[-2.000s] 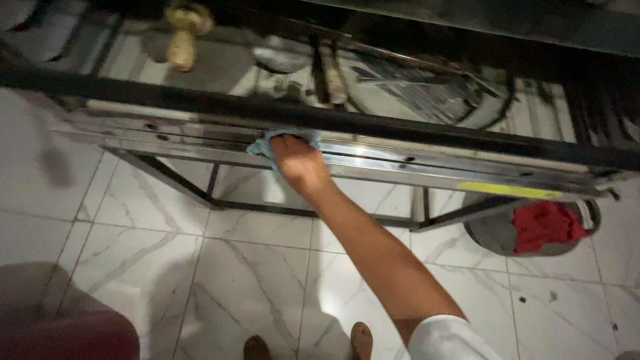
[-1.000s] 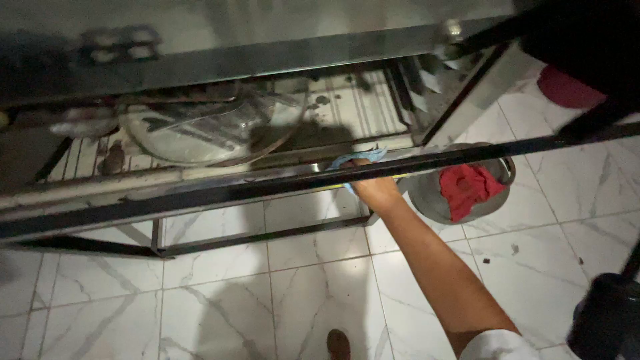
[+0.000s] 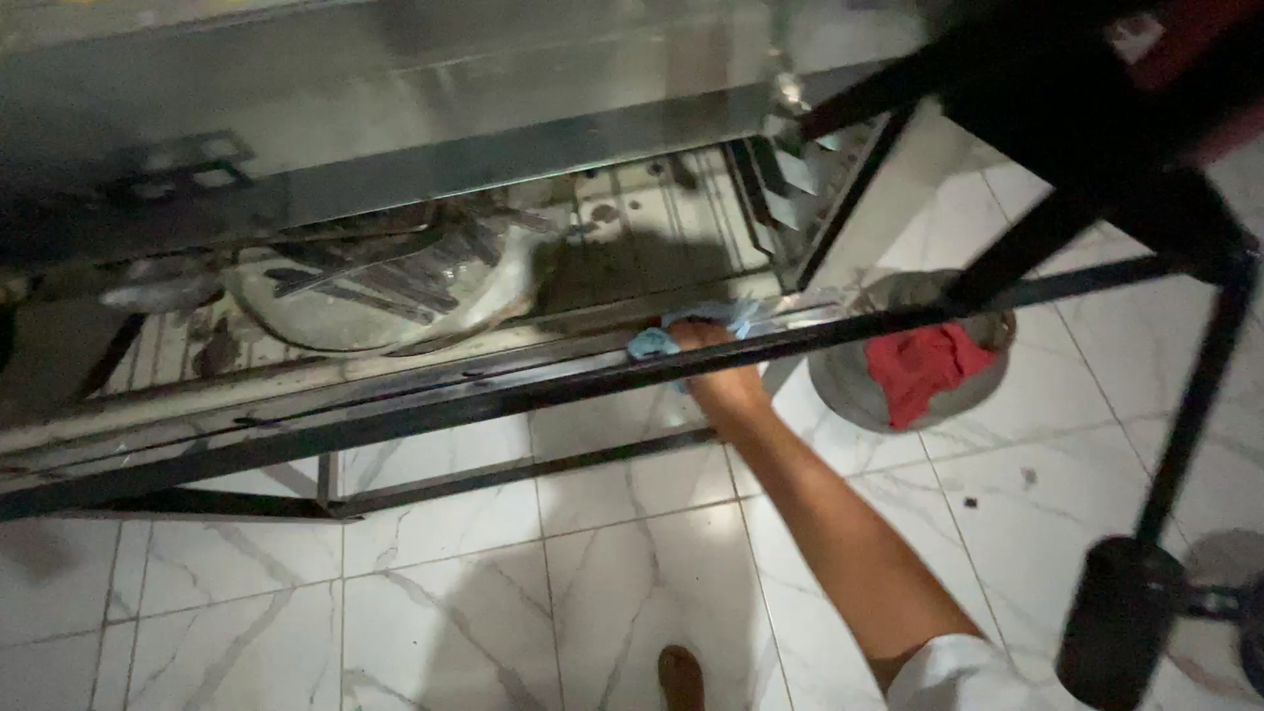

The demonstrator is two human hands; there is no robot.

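Note:
My right hand (image 3: 713, 360) is closed on a light blue cloth (image 3: 654, 344), pressed to the metal front edge (image 3: 553, 363) of a cabinet-like unit, just behind a dark metal bar (image 3: 434, 403). Part of the hand is hidden by that bar. Inside the unit, a round clear lid or dish (image 3: 326, 314) with several long, flat dark metal pieces (image 3: 395, 281) lies on a slatted, stained shelf (image 3: 163, 360). My left hand is out of view.
A grey basin (image 3: 839, 380) with a red cloth (image 3: 928, 365) stands on the marbled tile floor (image 3: 632, 583) beyond my forearm. Black metal legs with a thick cylinder (image 3: 1121, 622) rise at the right. One of my feet (image 3: 681, 676) shows at the bottom.
My right hand and the blue cloth have moved right along the front edge, toward the unit's right end. The view has shifted right with them.

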